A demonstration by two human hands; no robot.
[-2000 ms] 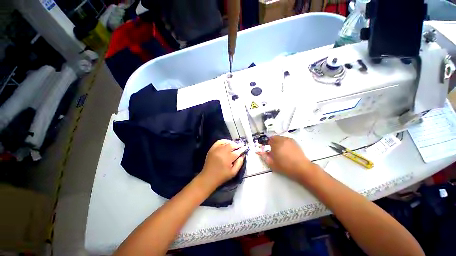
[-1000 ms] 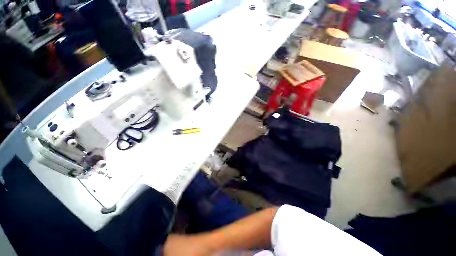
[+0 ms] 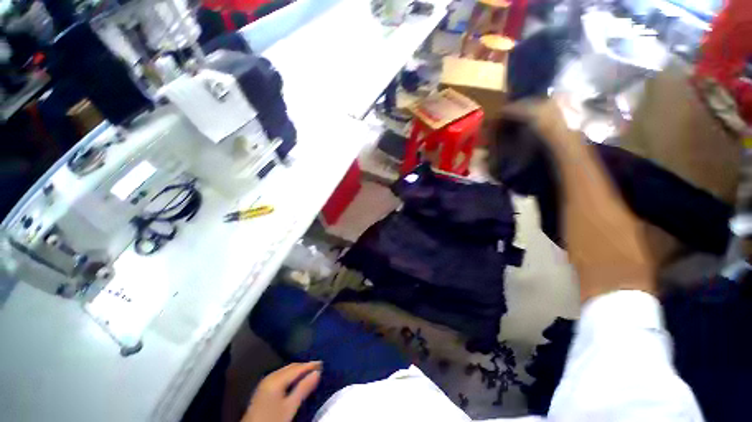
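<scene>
My right hand (image 3: 540, 124), blurred, is raised at the upper right and grips a bunched dark garment (image 3: 518, 157). Dark cloth extends above and to the right of the hand. My left hand (image 3: 284, 391) is low near the bottom edge, over dark blue cloth. Its fingers are loosely curled and apart, with nothing visible in them; part of the hand is cut off. The white sewing machine (image 3: 157, 152) stands at left. Black loops (image 3: 169, 216) and yellow-handled snips (image 3: 249, 214) lie on its table.
A pile of dark garments (image 3: 445, 239) is right of the white table (image 3: 198, 301). Behind it are a red stool (image 3: 445, 136) and a cardboard box (image 3: 474, 72). Black scraps (image 3: 491, 371) lie low in the middle. More dark cloth (image 3: 709, 338) is at the lower right.
The view has swung right, away from the needle. The dark cloth has left the sewing table's front. My right hand has risen at the right with dark cloth; my left hand now shows low.
</scene>
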